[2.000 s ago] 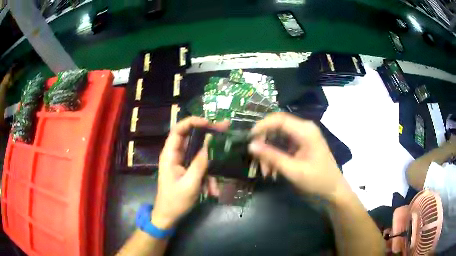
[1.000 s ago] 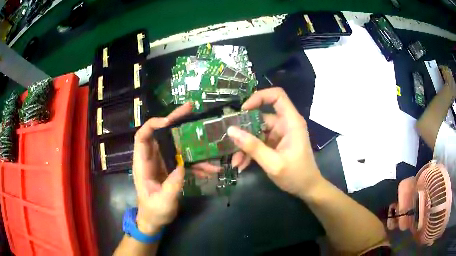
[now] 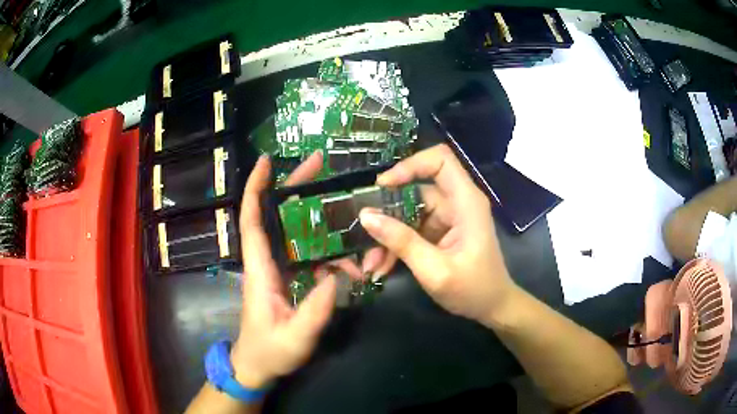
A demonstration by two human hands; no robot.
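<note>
A black housing with a green circuit board (image 3: 303, 230) in it is held level above the bench, below the heap of loose boards (image 3: 335, 121). My right hand (image 3: 444, 242) grips its right end, with the thumb on the board's face and fingers behind. My left hand (image 3: 283, 307) is at its left end and lower edge, thumb and fingers apart; contact there is hard to tell. A blue wristband (image 3: 226, 373) is on my left wrist. Another board (image 3: 355, 289) shows partly below the housing.
Housings with pale yellow strips (image 3: 186, 179) stand in a column at left, beside red trays (image 3: 61, 283) bearing bundled boards. Black panels (image 3: 517, 194) and white paper (image 3: 594, 162) lie right. Another housing stack (image 3: 517, 36) is at back. A pink fan (image 3: 699, 327) and a person's arm (image 3: 703, 214) are at right.
The housing came into level, face-up view with its board showing. My left fingers have opened away from its left end since a second ago. The right thumb stays on the board.
</note>
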